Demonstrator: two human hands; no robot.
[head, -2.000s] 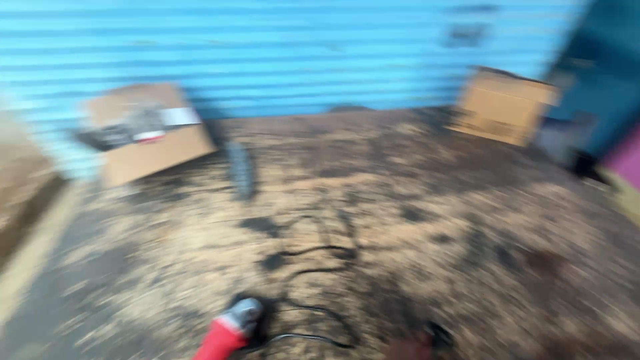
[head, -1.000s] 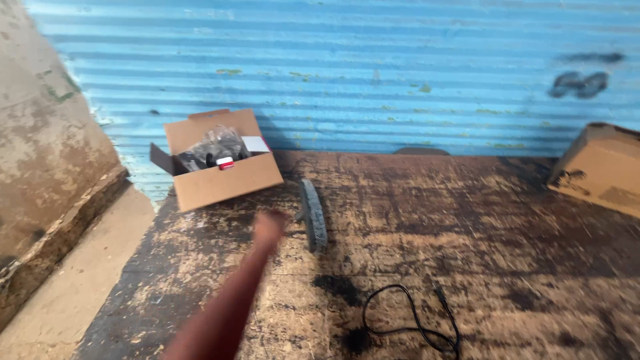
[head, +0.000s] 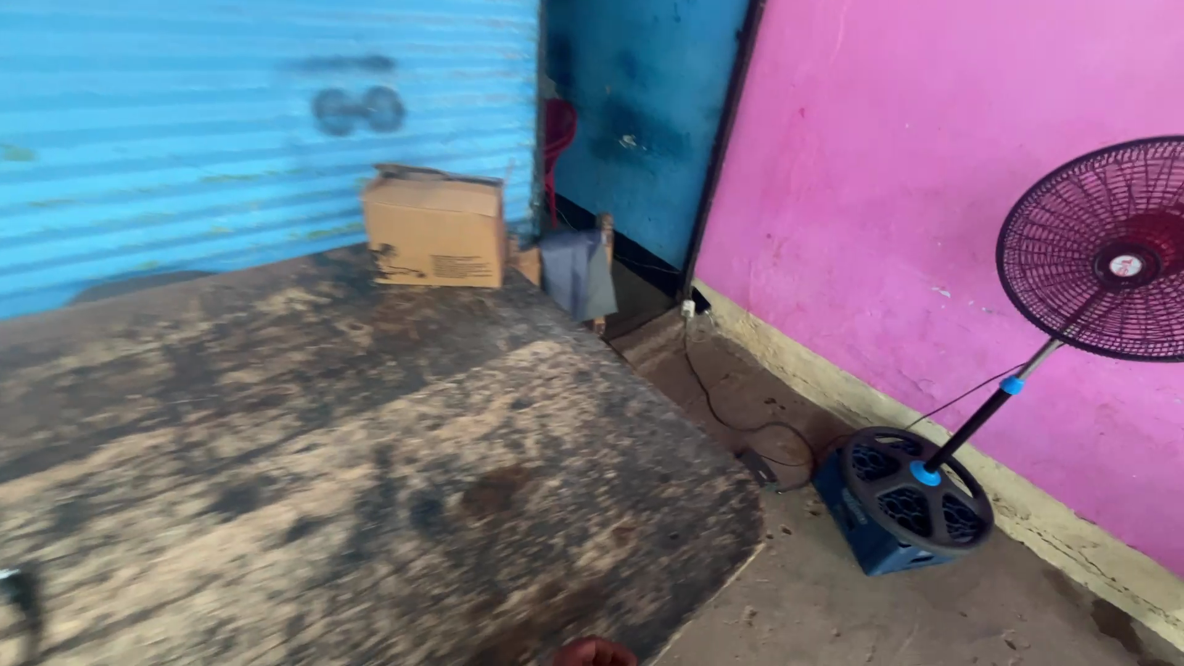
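Note:
At the bottom edge shows a small part of my right hand (head: 595,652), low over the near edge of the worn wooden table (head: 370,462). Most of it is cut off, so its fingers and anything in them cannot be made out. My left hand is out of view. A blurred dark object with a shiny metal part (head: 11,581) shows at the far left edge, on or just above the table. A cardboard box (head: 437,231) with dark printing sits on the table's back corner.
A black pedestal fan (head: 1124,264) rises from a blue crate (head: 856,523) on the floor at right. A cable (head: 717,407) runs along the floor from a wall socket. Grey cloth (head: 573,273) hangs beside the box. Blue corrugated and pink walls stand behind.
The view has swung far right. An arm that reached over the table near the open box one second ago is out of view, as are that box and the black cable on the table.

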